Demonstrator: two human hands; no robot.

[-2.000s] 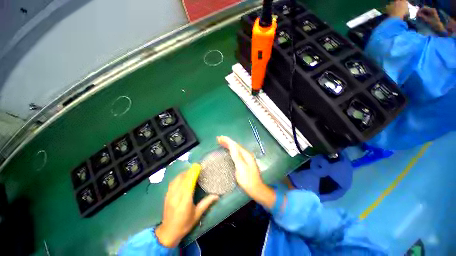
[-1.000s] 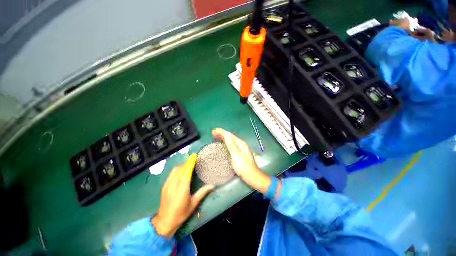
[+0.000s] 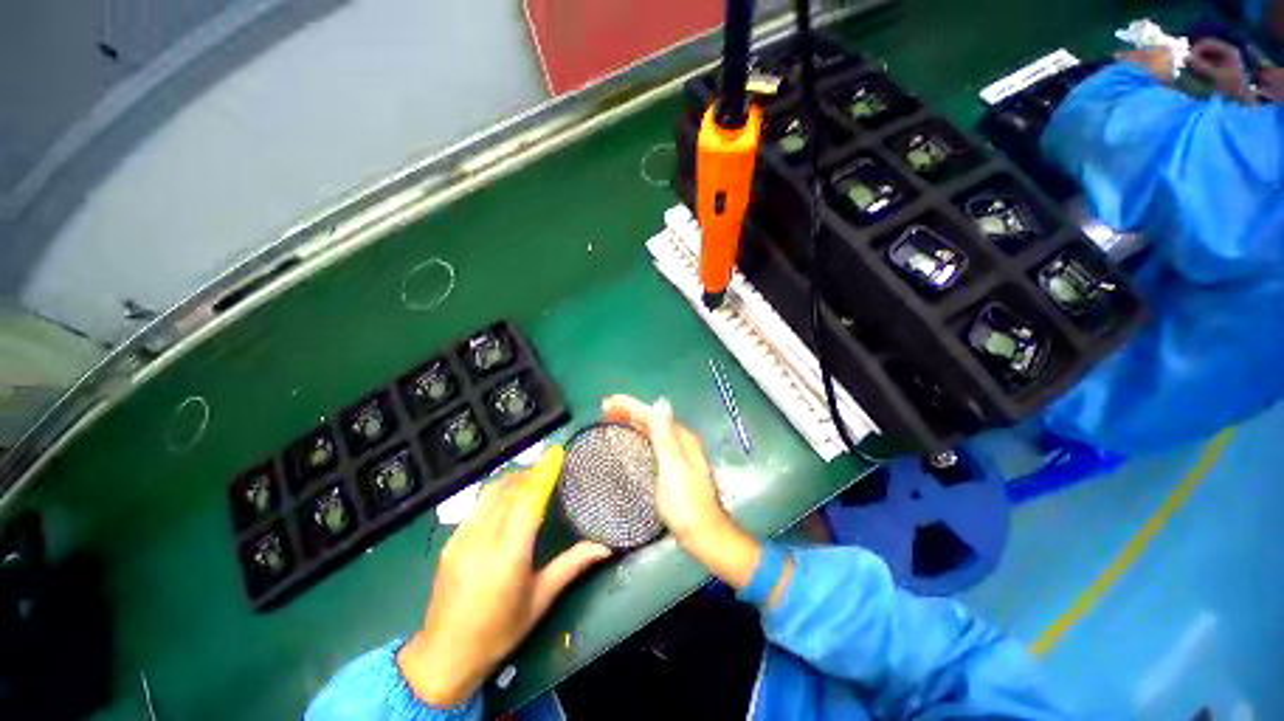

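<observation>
The round screw dish (image 3: 610, 486) lies near the bench's front edge, its surface covered with silvery grains in a dotted pattern. My left hand (image 3: 493, 578) holds its left side, with a yellow cover on the index finger and the thumb along the near rim. My right hand (image 3: 686, 486) holds its right side with the fingers together; a blue band is at the wrist. The thin tweezers (image 3: 731, 404) lie on the green mat beyond my right hand.
The ten-pocket foam tray (image 3: 399, 479), holding modules, lies left. The orange screwdriver (image 3: 727, 197) hangs over the white slotted rack (image 3: 768, 345). Stacked foam trays (image 3: 901, 345) stand right, with a black cable before them. Another person's blue sleeve (image 3: 1155, 169) is far right.
The grains in the dish now show a more regular dotted pattern. My hands stay around the dish. The screwdriver has swung slightly, and the view has shifted a little.
</observation>
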